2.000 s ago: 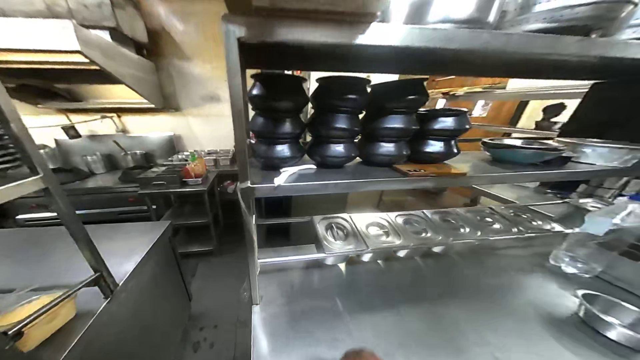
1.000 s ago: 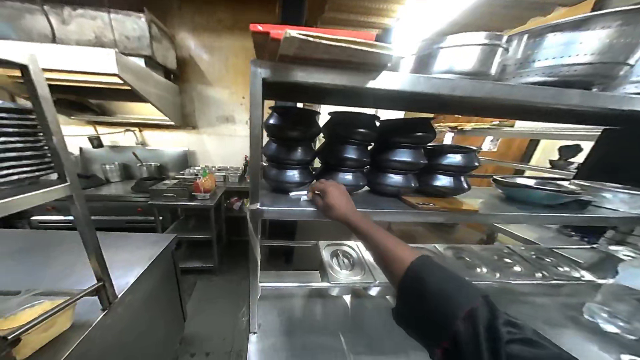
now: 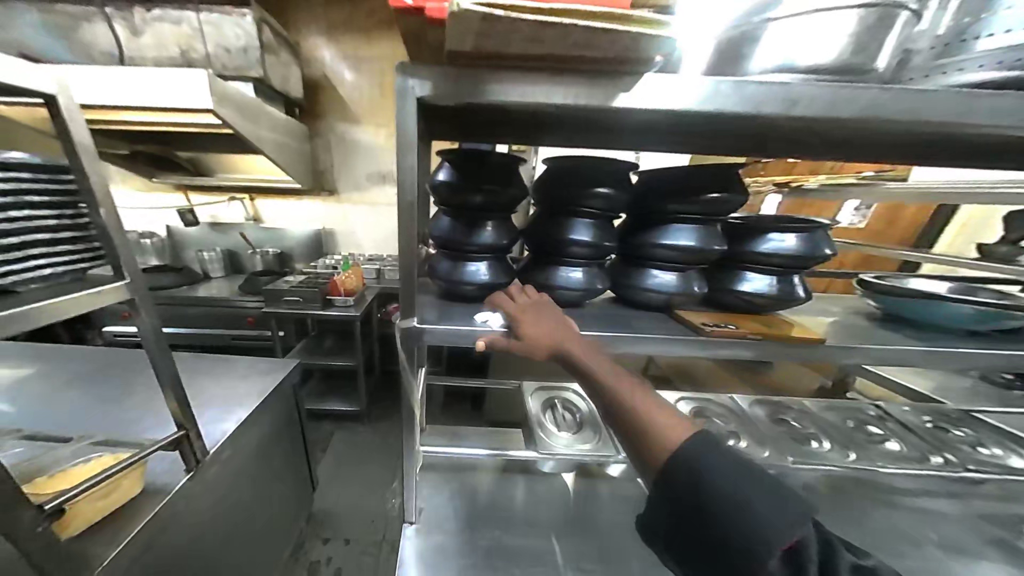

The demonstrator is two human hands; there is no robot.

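Observation:
My right hand [image 3: 532,324] reaches out to the front edge of the middle steel shelf [image 3: 880,346]. Its fingers lie over a small white piece [image 3: 490,320], perhaps paper or cloth, with the thumb apart below; whether they grip it cannot be told. Just behind the fingertips, black round-bellied pots [image 3: 472,276] stand in stacks side by side. To their right lies a wooden board [image 3: 748,326] with small dark things on it. Lidded steel food pans [image 3: 562,419] sit in a row below the shelf. My left hand is out of view.
The shelf's upright post [image 3: 408,280] stands left of my hand. An upper shelf [image 3: 720,100] overhead holds a tray and large steel vessels. Shallow pans [image 3: 944,308] rest at the right. Beyond the aisle on the left are a steel counter [image 3: 160,384] and a yellow-filled container [image 3: 88,488].
Two seconds ago the white piece lay uncovered on the shelf and only a fingertip showed at the bottom edge. My right arm has since reached in, and its fingers now partly cover the piece.

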